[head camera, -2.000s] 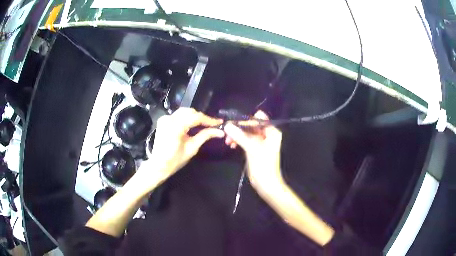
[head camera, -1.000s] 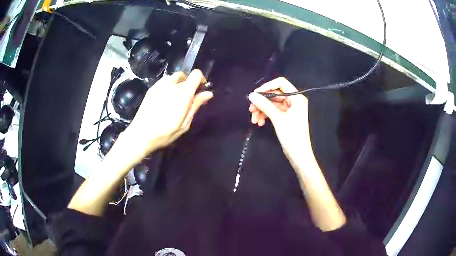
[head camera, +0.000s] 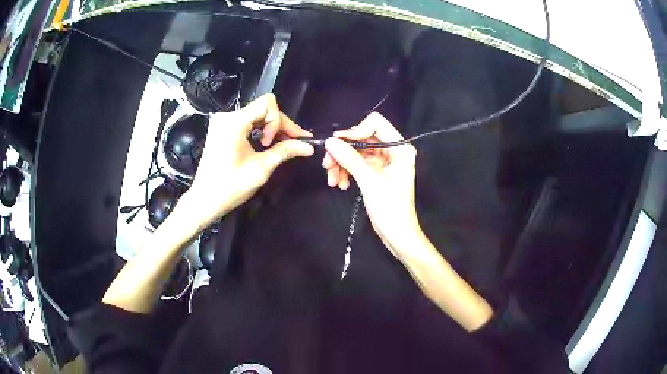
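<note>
My left hand (head camera: 245, 157) pinches a thin black camera pigtail cable between thumb and forefinger; a round black connector end (head camera: 256, 134) shows in its palm. My right hand (head camera: 380, 164) pinches the end of the black test lead (head camera: 468, 124). The two cable ends meet between my fingertips; whether they are fully mated cannot be told. The test lead curves up to the right and over the table edge. Both hands are above my dark lap.
A pale tray (head camera: 139, 172) on the left holds several black dome cameras (head camera: 187, 143) with loose cables. A green-edged bench (head camera: 468, 34) with a white top crosses above. A white strip (head camera: 614, 292) stands at right.
My hands were together two seconds ago, apart one second ago, and are together again. The right hand has moved left with the test lead, and its end now meets the cable in my left hand.
</note>
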